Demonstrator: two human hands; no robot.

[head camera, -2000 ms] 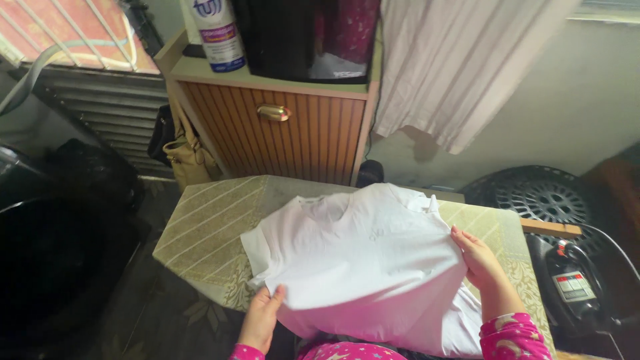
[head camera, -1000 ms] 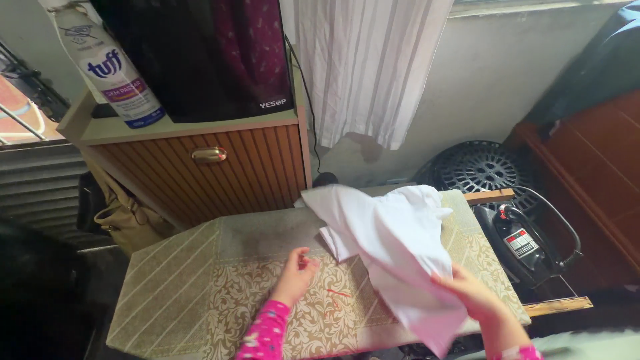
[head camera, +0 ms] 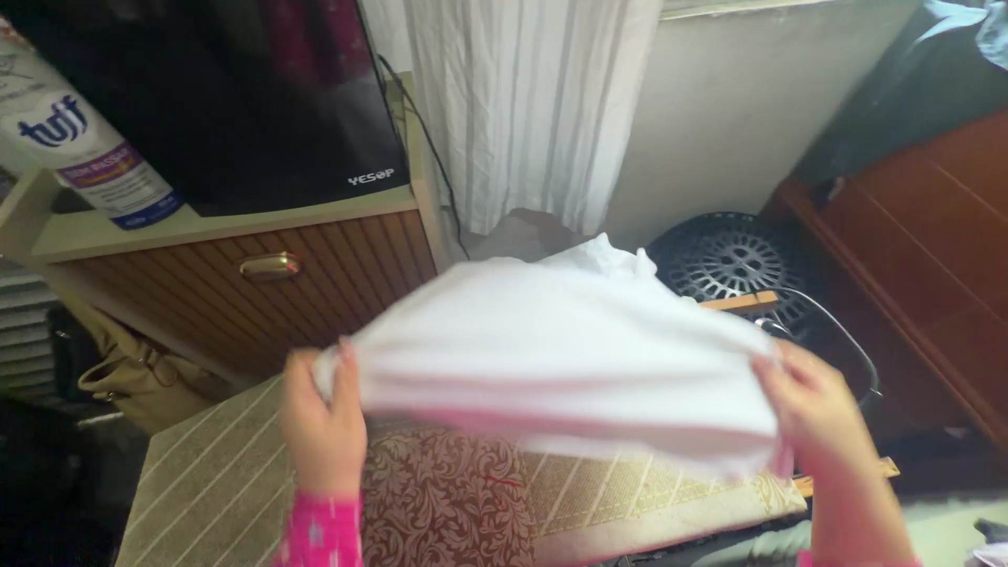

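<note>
A white cloth garment [head camera: 567, 354] is stretched between my two hands above a padded board with a patterned cover [head camera: 449, 496]. My left hand [head camera: 327, 417] pinches its left end between thumb and fingers. On the other side, my right hand [head camera: 811, 402] grips the right end. The fabric is blurred by motion, and its far edge bunches up near the wall. It hides the middle and far part of the board.
Beyond the board stands a cabinet with a slatted front [head camera: 339, 291], bearing a spray can [head camera: 94, 150] and a black appliance [head camera: 236, 102]. A beige bag [head camera: 150, 378] is at left. A curtain [head camera: 528, 102], a round black grille [head camera: 732, 264] and a reddish-brown wooden piece [head camera: 929, 260] lie beyond and right.
My left hand, apart from the garment one second ago, now grips its left end. The garment, which hung folded from my right hand, is spread wide and lifted between both hands.
</note>
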